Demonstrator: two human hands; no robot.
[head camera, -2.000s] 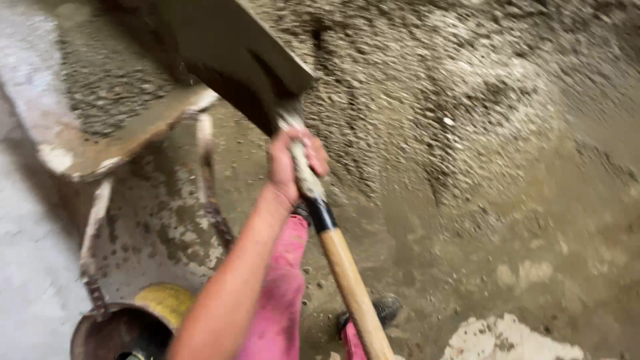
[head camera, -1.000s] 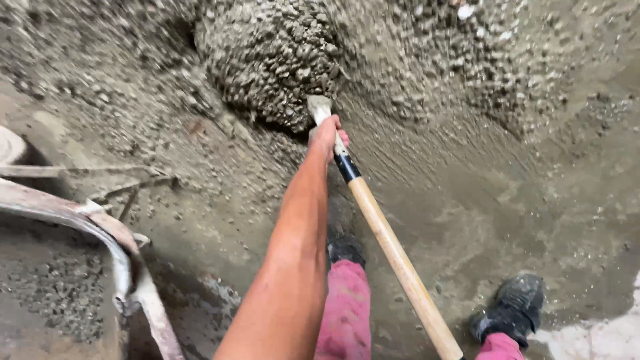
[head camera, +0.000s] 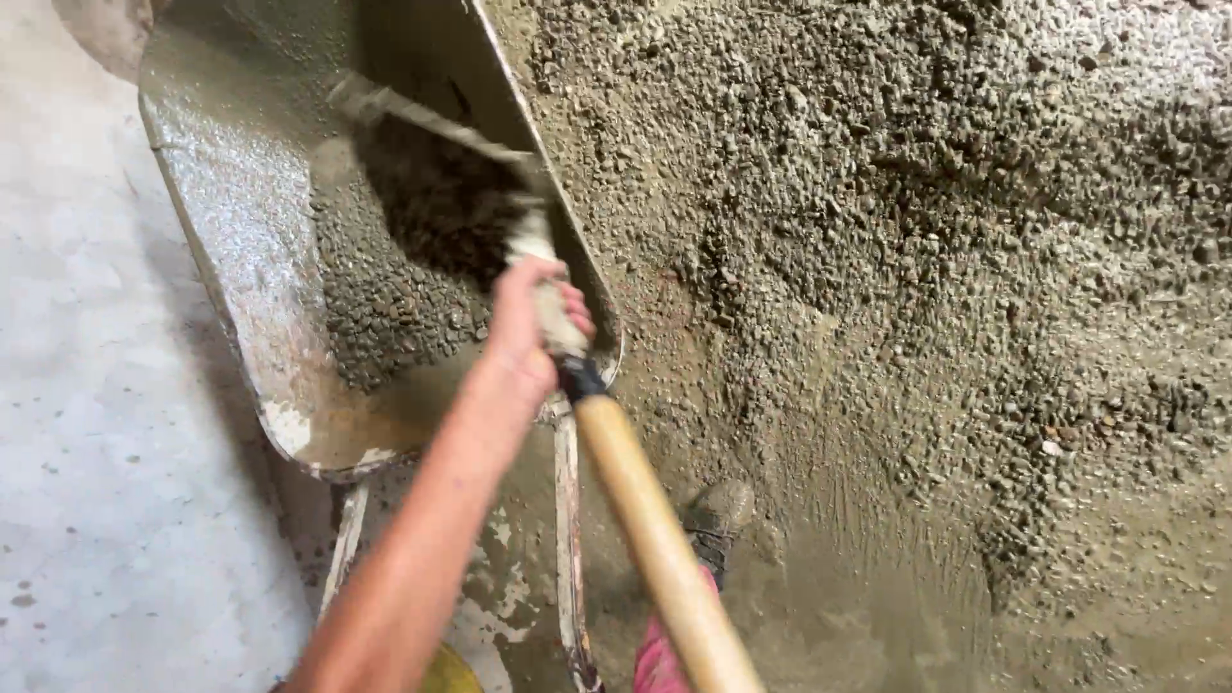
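My left hand (head camera: 539, 318) is closed round the lower shaft of a shovel (head camera: 664, 539), just above its blade. The shaft is pale wood with a black band, and its lower part is smeared with wet concrete. The blurred blade is tilted over the tray of a wheelbarrow (head camera: 192, 231), its face in dark shadow. Wet gravelly concrete (head camera: 395, 308) lies in the tray beneath it. My right hand is out of the frame, as is the upper end of the shaft.
A broad heap of wet concrete (head camera: 866, 192) spreads over the floor at the right. Two wheelbarrow handles (head camera: 568, 539) reach toward me. My shoe (head camera: 717, 520) stands beside the shovel shaft. A pale, stained floor (head camera: 87, 404) lies at the left, and something yellow (head camera: 448, 674) shows at the bottom edge.
One second ago the shovel's blade end was at a mound of concrete; now my left hand has carried it over the wheelbarrow tray. The view has swung left.
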